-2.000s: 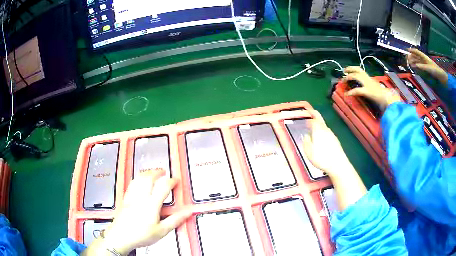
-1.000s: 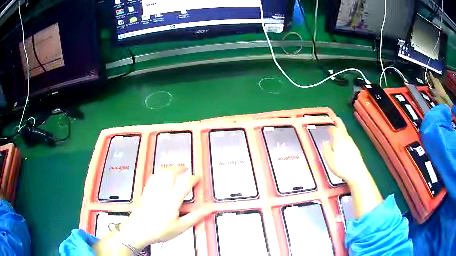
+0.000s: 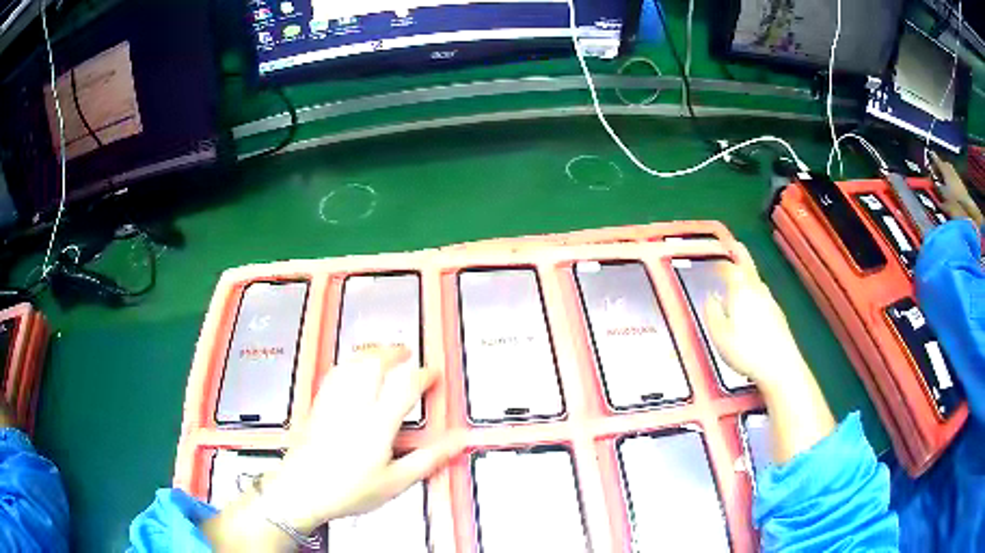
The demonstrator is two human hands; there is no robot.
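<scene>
A salmon-red phone tray point(image 3: 437, 324) lies in front of me, with smartphones in two rows of pockets and the edge of another tray behind it. The phone screens are lit grey or white; the middle back-row phone point(image 3: 508, 346) shows small text. My left hand point(image 3: 351, 443) rests palm down, fingers spread, over the second back-row phone point(image 3: 378, 313) and the divider. My right hand point(image 3: 756, 329) lies over the right part of the far-right back-row phone point(image 3: 700, 297); its fingertips are partly hidden. Neither hand lifts a phone.
Monitors stand behind the green mat point(image 3: 464, 194). A white cable point(image 3: 616, 135) runs to a dark phone point(image 3: 840, 221) on stacked red trays point(image 3: 853, 313) at the right. A blue-sleeved person's arm point(image 3: 950, 281) is there. Another blue sleeve point(image 3: 27, 486) and tray edge show at left. Black cables lie at left.
The view has shifted, so the tray sits further right than at first. My hands stay at the same phones. The neighbour's hand has left the near end of the right-hand trays, where a dark cabled phone shows.
</scene>
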